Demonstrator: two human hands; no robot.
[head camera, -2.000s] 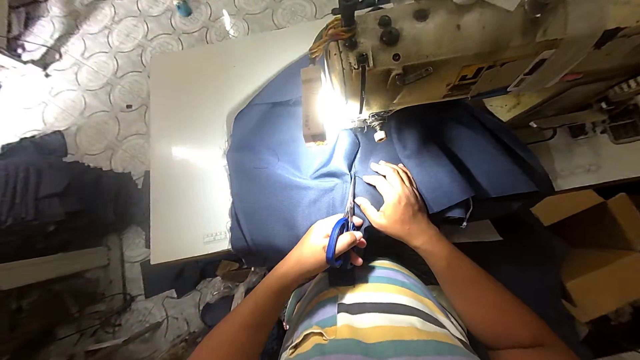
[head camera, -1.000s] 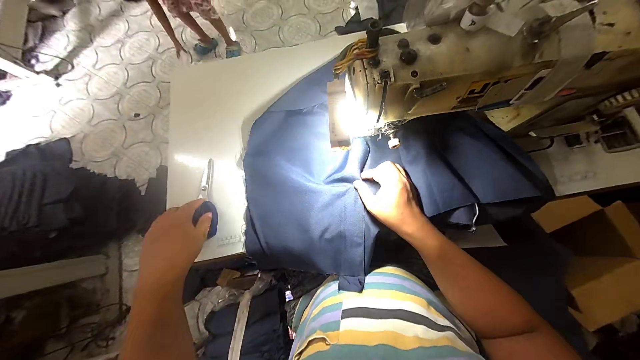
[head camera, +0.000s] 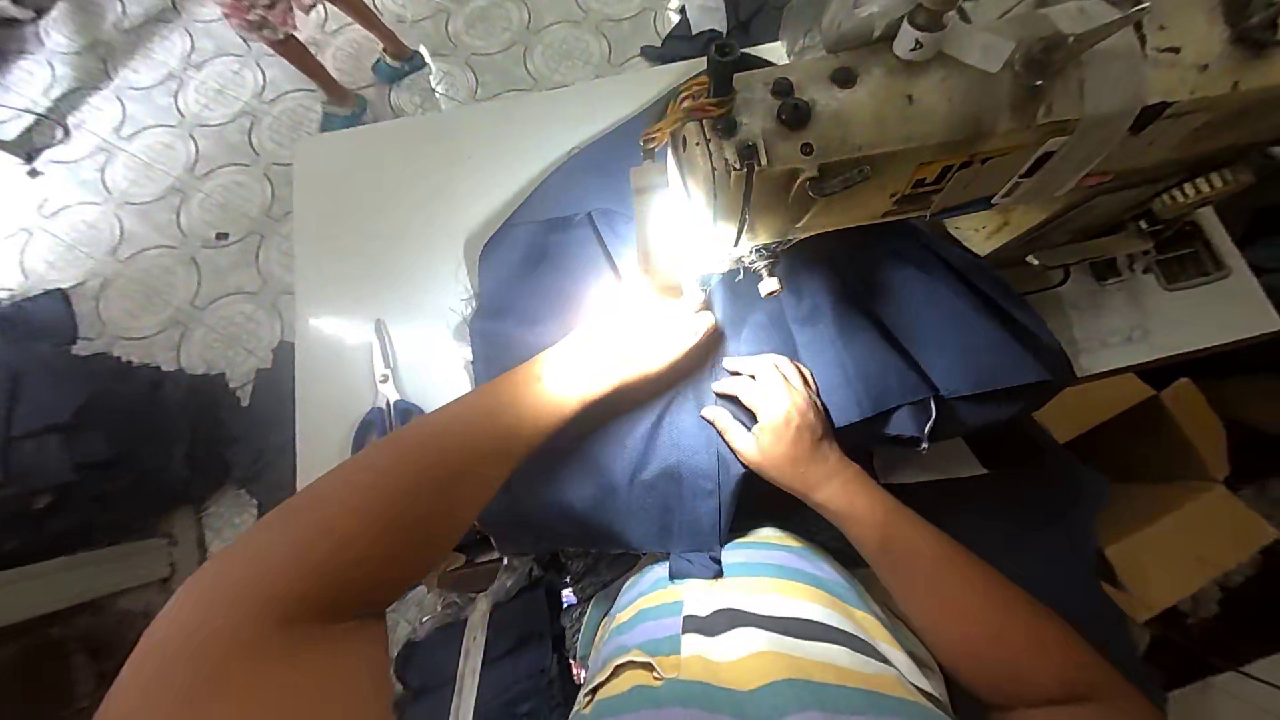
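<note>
Navy blue fabric (head camera: 600, 470) lies over the white sewing table, under the head of an industrial sewing machine (head camera: 800, 150). My left hand (head camera: 640, 330) reaches onto the fabric close to the lit needle area; glare washes it out, so its grip cannot be told. To its right, my right hand (head camera: 775, 415) rests on the fabric beside a long seam, fingers bent and somewhat apart. Scissors with blue handles (head camera: 384, 385) lie on the table at the left, points away from me, partly behind my left forearm.
An opened cardboard box (head camera: 1165, 500) stands at the right, below the table (head camera: 370, 220). Dark fabric (head camera: 130, 430) is piled at the left. Another person's legs (head camera: 345, 50) show on the patterned floor at the top left. A striped garment (head camera: 770, 640) covers my lap.
My left hand held the scissors at the fabric, then was at the table's left with them; now it is off them and near the needle. My right hand has stayed on the fabric.
</note>
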